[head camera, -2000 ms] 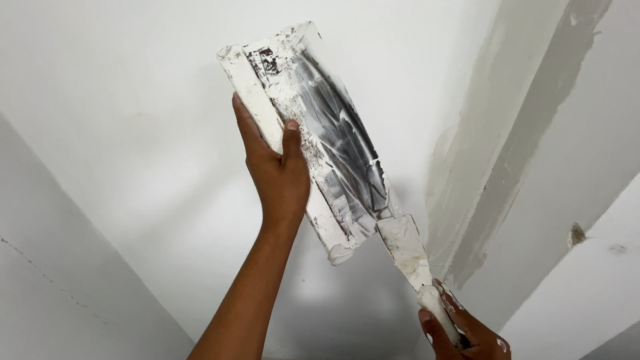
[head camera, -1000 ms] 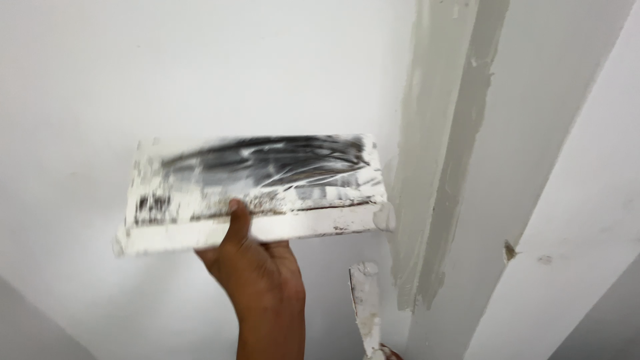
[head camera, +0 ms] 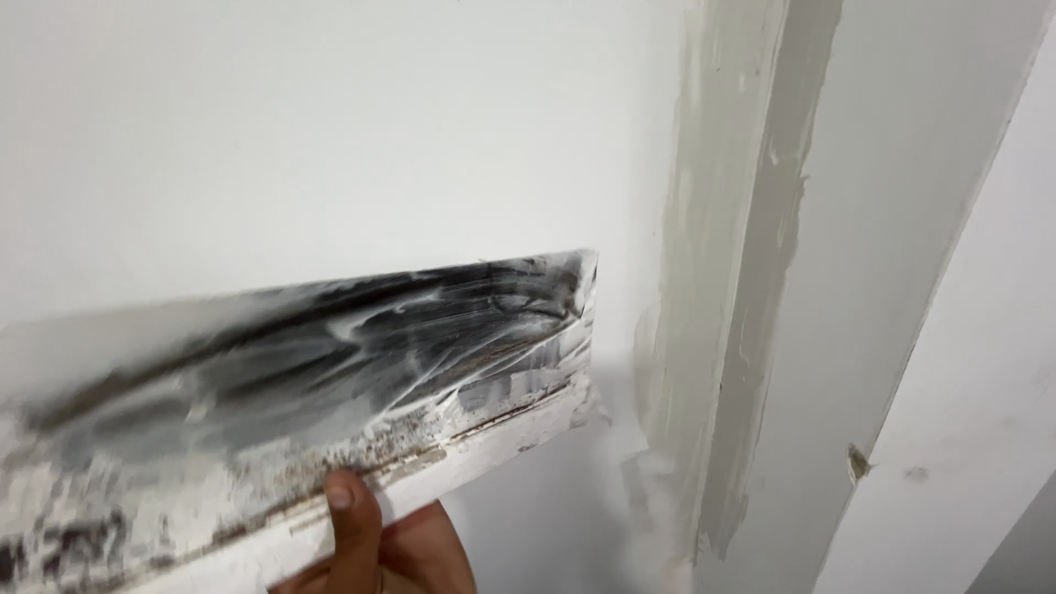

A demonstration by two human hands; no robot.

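My left hand (head camera: 371,536) grips a wide, flat drywall finishing blade (head camera: 396,355) by its long lower edge, thumb on the near face and fingers behind. White compound is smeared over the dark metal, thickest along the handle side and the left part. Its right end stands a little left of a grey band of joint compound (head camera: 701,247) on the wall. My right hand is out of view, and so is the putty knife seen in the earlier frames.
Behind the blade is a white wall (head camera: 330,140). The compound runs along both sides of an inside corner, onto a grey side face (head camera: 874,206). Farther right, a small chipped spot (head camera: 858,464) marks that face's edge.
The blade, first tilted with the putty knife touching it, has turned nearly level and now looks closer. The putty knife and my right hand have left the view at the bottom.
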